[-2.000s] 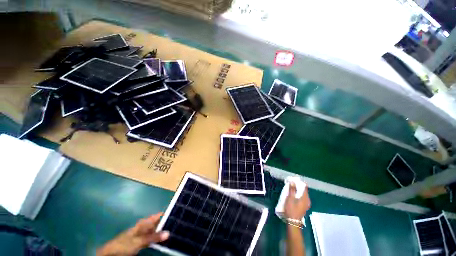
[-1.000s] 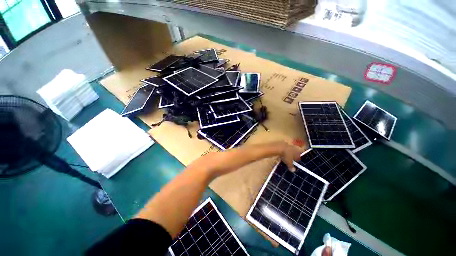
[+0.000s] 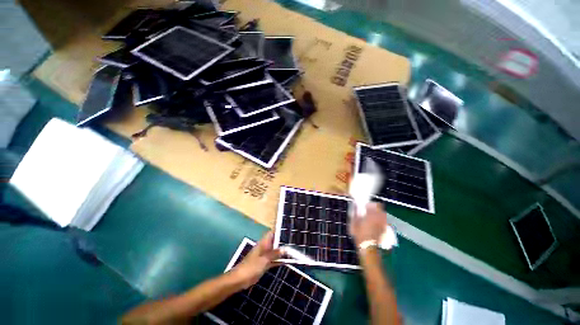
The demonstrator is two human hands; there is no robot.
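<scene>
A small solar panel (image 3: 318,225) with white grid lines and a white edge lies in front of me. My left hand (image 3: 259,259) holds its lower left corner. My right hand (image 3: 369,223) is at its right edge, blurred, and holds a white wiping cloth (image 3: 365,185). Another panel (image 3: 270,295) lies below, partly under my left hand and the first panel. A further panel (image 3: 397,178) lies just beyond my right hand, partly covered by the cloth.
A heap of panels (image 3: 181,51) with tangled cables lies on the cardboard sheet (image 3: 305,159) at upper left. More panels (image 3: 386,114) overlap at upper right, and one (image 3: 534,235) lies far right. White sheet stacks stand at left (image 3: 70,171) and lower right (image 3: 474,314).
My left hand has drawn back from reaching across to the panel's lower left corner. That panel now lies level. My right hand with the cloth has come up to the panel's right edge. The view has shifted.
</scene>
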